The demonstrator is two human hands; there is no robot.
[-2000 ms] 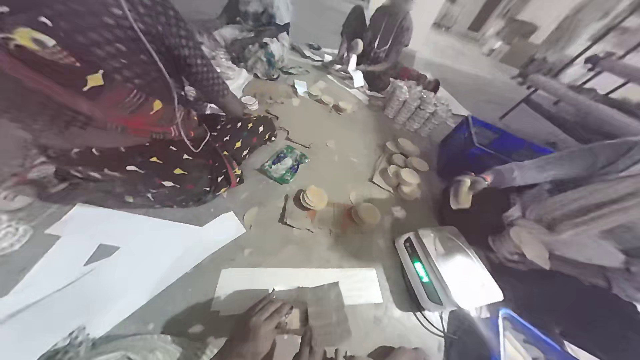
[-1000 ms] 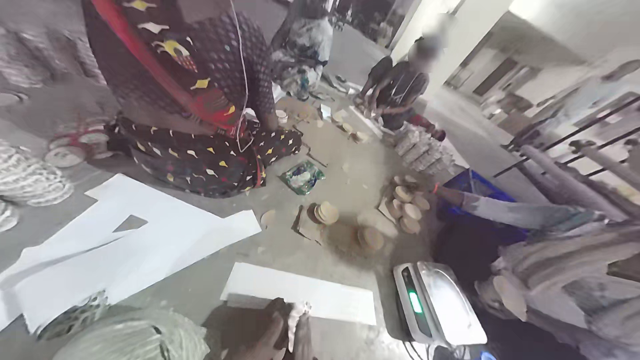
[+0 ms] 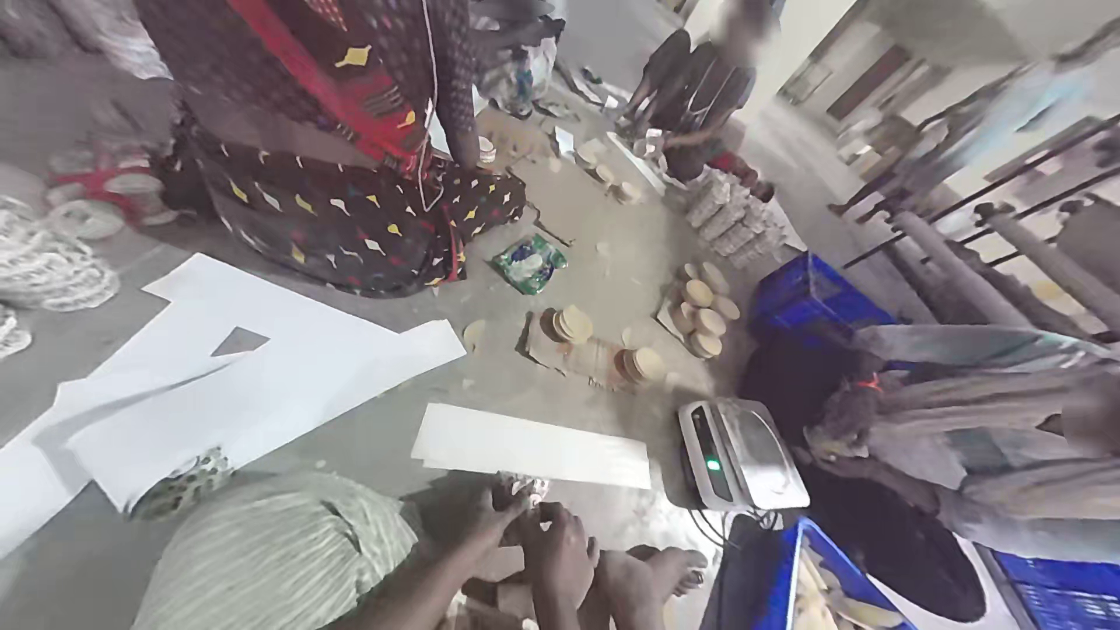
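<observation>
Both hands are together at the bottom centre, just below a white paper strip (image 3: 534, 444). My left hand (image 3: 481, 516) has its fingers closed around a small whitish bundle (image 3: 523, 486). Against it, my right hand (image 3: 560, 547) pinches the bundle's lower end; the fingers partly hide it, and its material cannot be told. Beyond the strip, stacks of round tan discs (image 3: 570, 325) stand on a brown sheet (image 3: 549, 352), with another disc stack (image 3: 643, 364) at its right end. More discs (image 3: 707, 321) lie farther right.
A digital scale (image 3: 744, 455) stands at right, beside a blue crate (image 3: 801, 551) holding pale pieces. Another blue crate (image 3: 814, 293) is behind it. Large white sheets (image 3: 262, 376) and a pale woven bundle (image 3: 271, 556) lie left. Co-workers sit left, right and at the back.
A flat brown piece at my hands two seconds ago no longer shows there; the small whitish bundle is between my fingers now. The right co-worker's arm has drawn back from near the discs. The view has shifted.
</observation>
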